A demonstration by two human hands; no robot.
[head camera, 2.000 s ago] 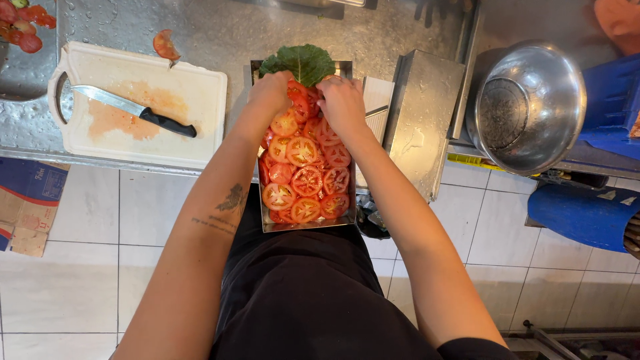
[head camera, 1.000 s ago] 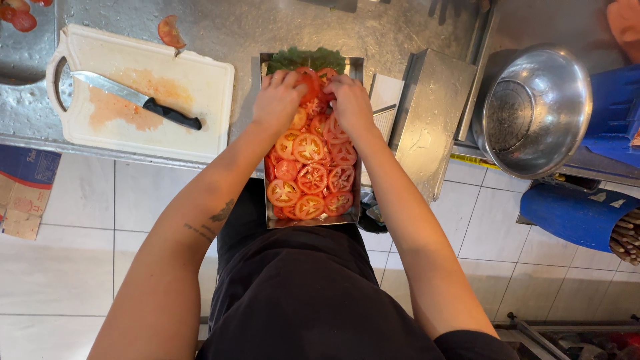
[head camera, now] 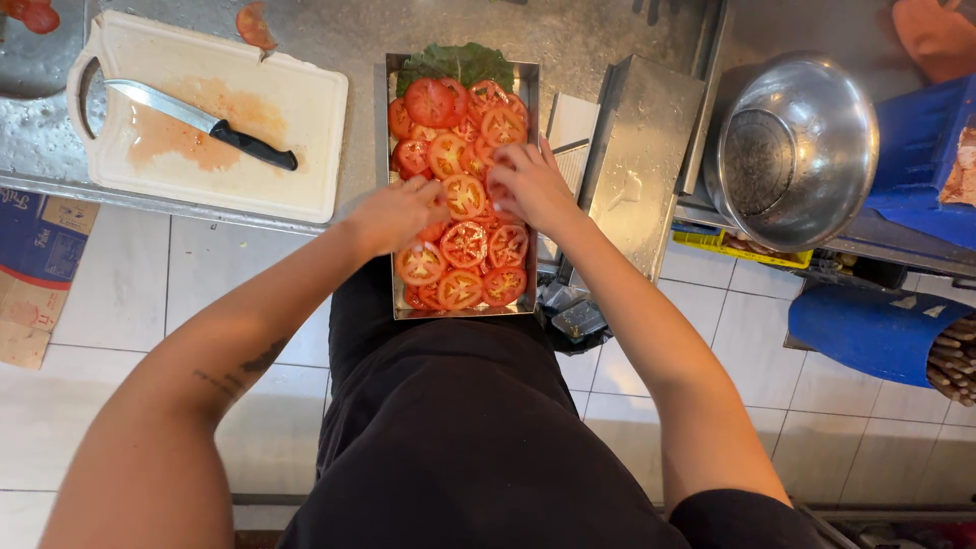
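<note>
A rectangular metal tray (head camera: 533,103) juts over the counter's front edge, filled with overlapping tomato slices (head camera: 464,244). At its far end a green leaf (head camera: 457,67) lies partly under the slices. My left hand (head camera: 402,216) rests on slices along the tray's left side, its fingertips pointing inward. Across from it, my right hand (head camera: 531,185) bends its fingers over slices beside the right wall. Both hands touch the tomatoes; whether either pinches a slice is hidden by the fingers. A kitchen knife (head camera: 200,123) with a black handle lies on a white cutting board (head camera: 305,91) to the left.
A tomato piece (head camera: 255,26) lies behind the board. Right of the tray are a mandoline slicer (head camera: 572,145), partly hidden, and a long metal box (head camera: 648,145). Farther right stand a steel bowl (head camera: 827,145) and a blue crate (head camera: 911,152). Below hangs a blue container (head camera: 869,324).
Both hands have come back from the far end of the tray, near the leaf, to its middle, one at each side. Slices at the far end are now uncovered.
</note>
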